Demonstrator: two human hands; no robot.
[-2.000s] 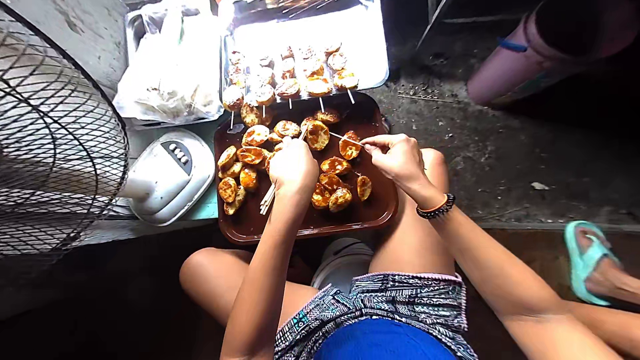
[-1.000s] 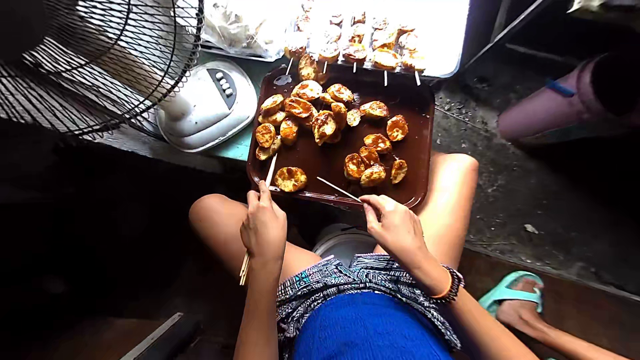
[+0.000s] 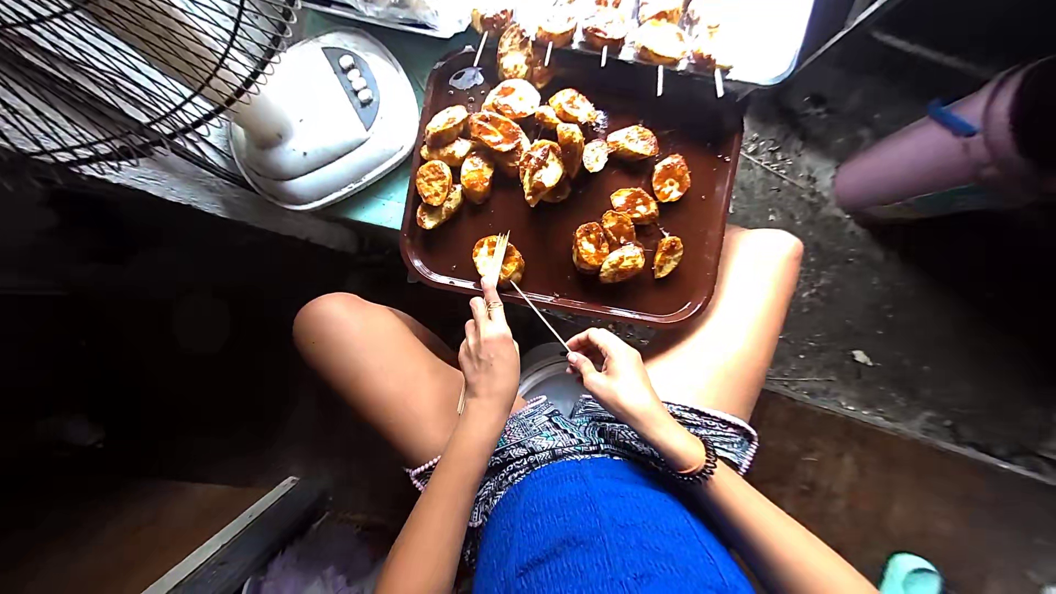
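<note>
My left hand (image 3: 488,351) holds a bundle of thin wooden skewers (image 3: 498,257), whose upper ends lie over a glazed slice of food (image 3: 513,266) near the tray's front edge. Between thumb and fingers, my right hand (image 3: 606,367) grips a single wooden skewer (image 3: 540,316); its tip reaches the lower right edge of that slice. Whether the tip has pierced it I cannot tell. Several more brown-glazed slices (image 3: 542,172) lie in a cluster at the upper left of the brown tray (image 3: 693,285), and a smaller group (image 3: 619,247) sits at its right.
Beyond the brown tray, a bright tray (image 3: 767,49) bears glazed pieces on skewers (image 3: 606,33). A white fan base (image 3: 330,124) with a wire cage (image 3: 165,74) stands at the left. On the right are a pink container (image 3: 924,157) and, lower down, a green slipper (image 3: 909,573).
My right hand has brought its skewer left to the slice at the tray's front. Two seconds ago both hands were over the tray; now they are at its front side.
</note>
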